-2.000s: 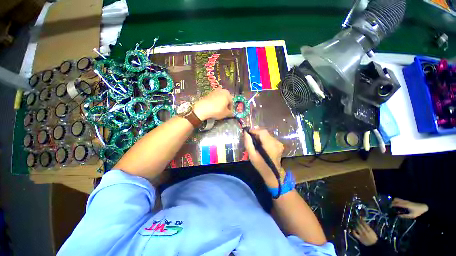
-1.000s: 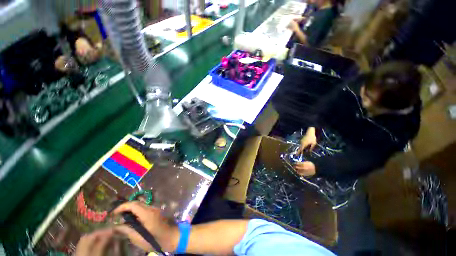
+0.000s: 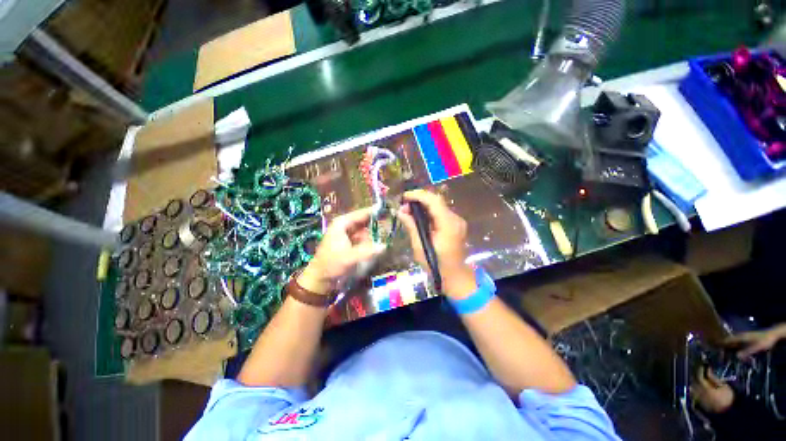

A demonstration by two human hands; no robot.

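A green ring part [image 3: 383,226] with pale wires standing up from it is between my hands, above the brown printed mat [image 3: 465,207]. My left hand [image 3: 346,250] holds the ring at its left side. My right hand [image 3: 441,237] holds the black pen-like soldering iron [image 3: 424,245]; its tip is not clearly visible. The fingers of my right hand are close to the ring, and I cannot tell whether they touch it. More green rings with pale wires [image 3: 271,232] lie heaped left of the mat.
Dark rings [image 3: 171,270] stand in rows at left, near cardboard [image 3: 172,159]. A fume hood [image 3: 552,99], round fan [image 3: 500,162], black station [image 3: 619,142] and blue bin [image 3: 732,121] stand at right. Another person's hands [image 3: 714,392] show by a cardboard box [image 3: 620,293] at lower right.
The view has swung back from the neighbouring worker to the mat. Compared with the oldest frame, the ring is raised between both hands, and the iron is more upright.
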